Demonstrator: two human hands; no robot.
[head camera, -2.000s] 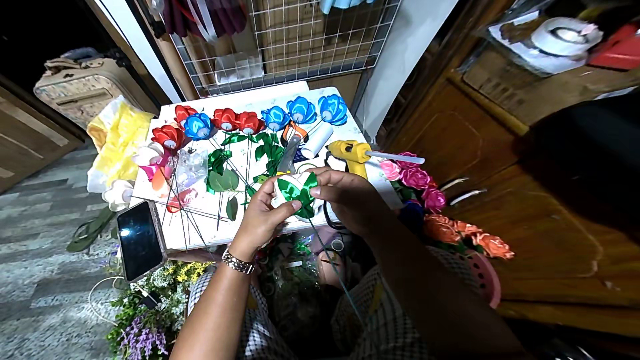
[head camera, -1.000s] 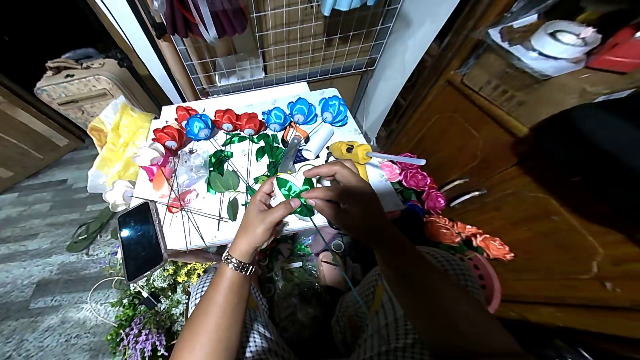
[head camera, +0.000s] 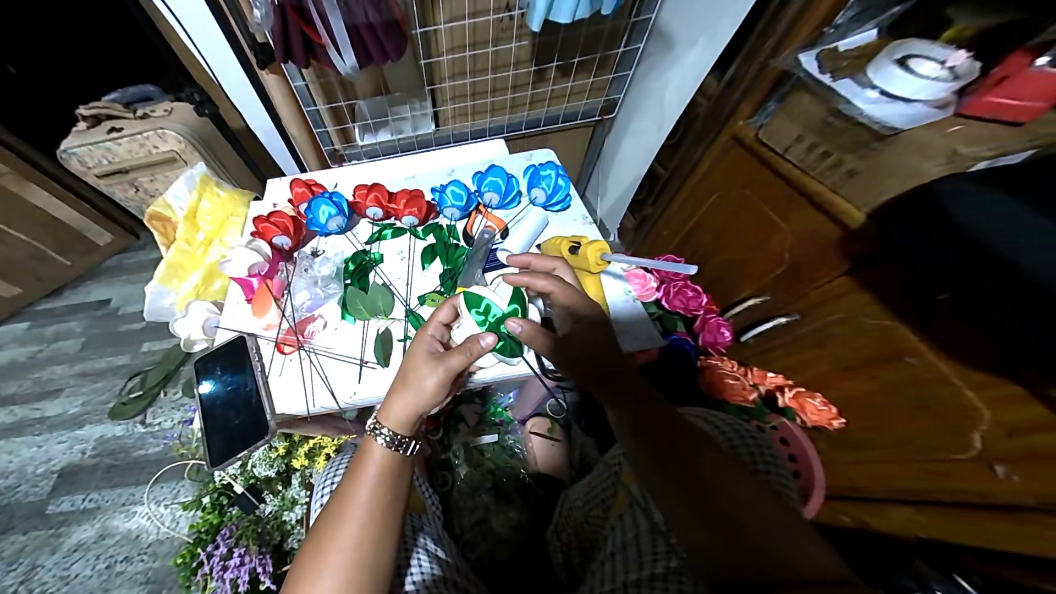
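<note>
My left hand (head camera: 437, 359) grips a white ribbon flower with green satin leaves (head camera: 495, 318) on its underside; its thin wire stem points down toward my lap. My right hand (head camera: 561, 318) touches the leaf edge with the thumb, its fingers raised and spread above the flower. Just behind lie a yellow hot glue gun (head camera: 577, 253) with a glue stick in it, a white roll (head camera: 525, 233), orange-handled pliers (head camera: 485, 221) and a metal blade-like tool (head camera: 476, 262). Red ribbon flowers (head camera: 373, 200) and blue ones (head camera: 497, 186) line the back of the white table (head camera: 330, 392).
Green leaves (head camera: 369, 301), wire stems and clear plastic (head camera: 318, 276) cover the table's left half. A smartphone (head camera: 233, 402) sits at its left corner. Pink roses (head camera: 683, 297) and orange roses (head camera: 767, 388) stand at the right, beside a wooden cabinet (head camera: 907, 346).
The fingers of my right hand have lifted and spread away from the green leaves, which they were pressing before. My left hand has kept its hold on the flower.
</note>
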